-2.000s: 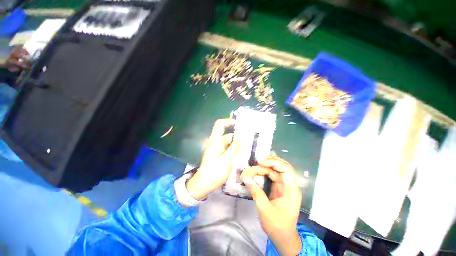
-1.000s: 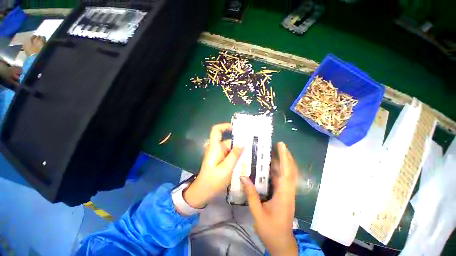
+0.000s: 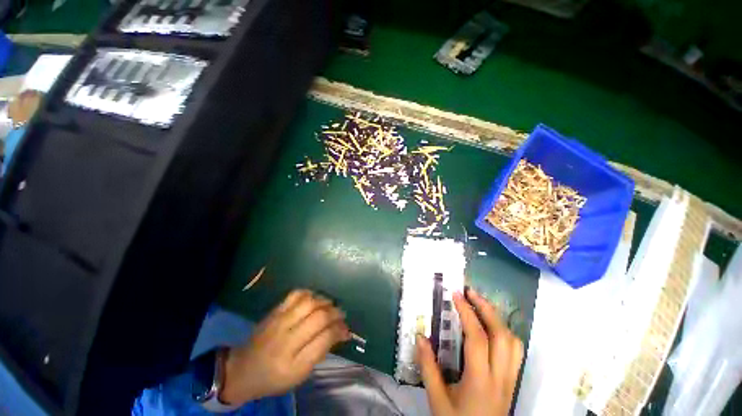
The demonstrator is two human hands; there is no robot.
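A phone-sized unit [image 3: 413, 284] with a silvery-white face, dark central slot and black edge is upright in the picture at the bench's front edge. My right hand [image 3: 480, 353] grips its lower part, thumb on the face and fingers along the right side. My left hand [image 3: 293, 341] is left of the unit and apart from it, fingers curled. A tiny reddish sliver shows at its fingertips; whether it is pinched is unclear. A blue bin [image 3: 604, 219] of pale-tan strip parts [image 3: 533, 210] stands to the right. A heap of yellow, white and dark slivers [image 3: 370, 158] lies beyond the unit.
A large black foam tray [image 3: 183, 175] fills the left, with silvery units [image 3: 138, 84] in its upper slots. White release paper [image 3: 561, 333] and a tan-rowed sticker sheet [image 3: 663, 305] lie right. Another unit [image 3: 472, 42] lies on the far green surface. Another person's hand [image 3: 24, 107] shows far left.
My left hand has let go of the unit and moved left and down. My right hand has closed on the unit, which now sits lower and slightly right. The whole view has shifted.
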